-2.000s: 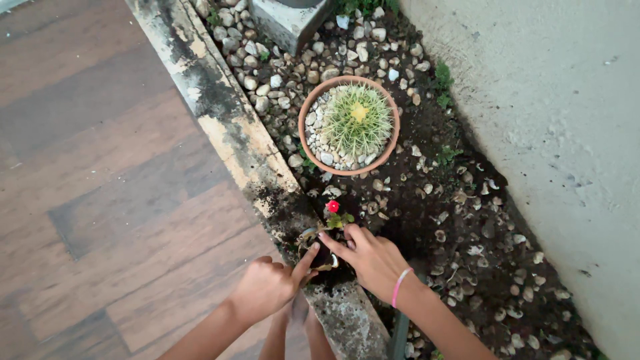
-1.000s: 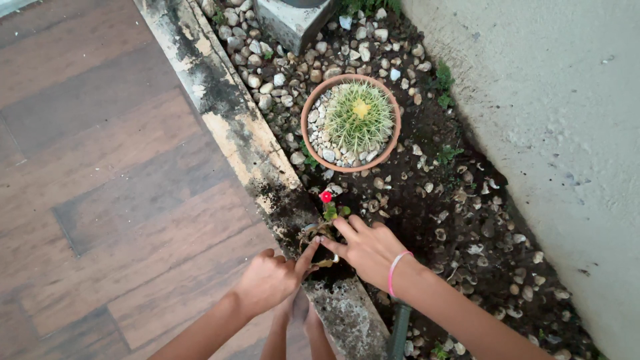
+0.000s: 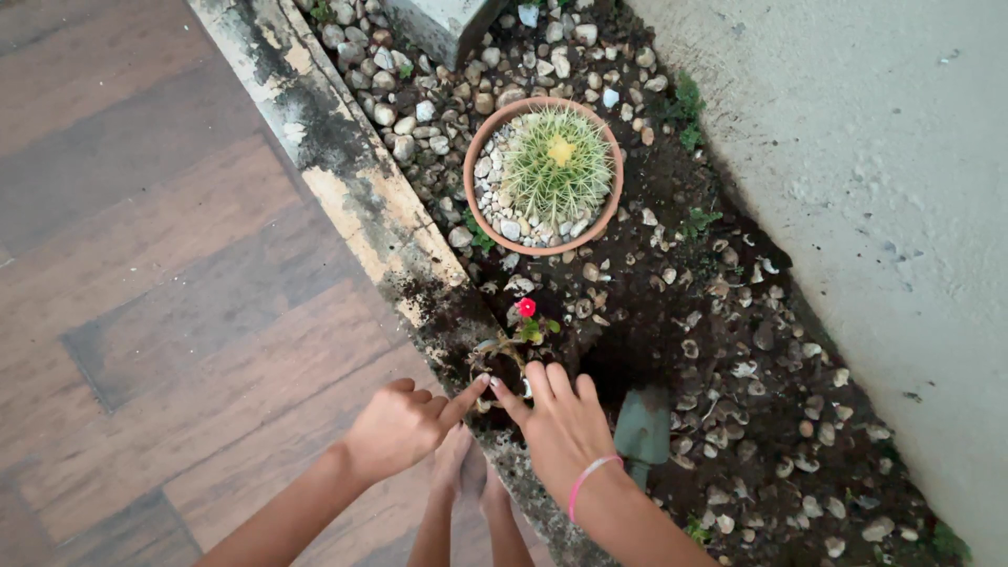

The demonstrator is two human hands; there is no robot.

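Observation:
A small plant with a red flower point(image 3: 526, 308), a few green leaves and withered stems stands on a dark clump of soil at the inner side of the painted concrete curb point(image 3: 378, 213). My left hand point(image 3: 405, 425) points its index finger at the base of the plant, the other fingers curled. From the right, my right hand point(image 3: 563, 421), with a pink band on its wrist, reaches to the same base, fingers spread; its index fingertip is close to the left one. Neither hand plainly grips anything. Beside my right hand, a trowel's blade point(image 3: 642, 427) lies on the dark soil.
A terracotta pot point(image 3: 543, 250) holding a round cactus and pebbles stands beyond the plant. Stones and shells cover much of the bed. A pale wall point(image 3: 866, 173) borders it at right, wood-look flooring point(image 3: 181, 236) at left. Two bare feet point(image 3: 453, 457) are beside the curb.
My right hand has shifted somewhat at the plant's base. The trowel's blade, hidden by the right hand and forearm before, now shows. The left hand stays at the plant.

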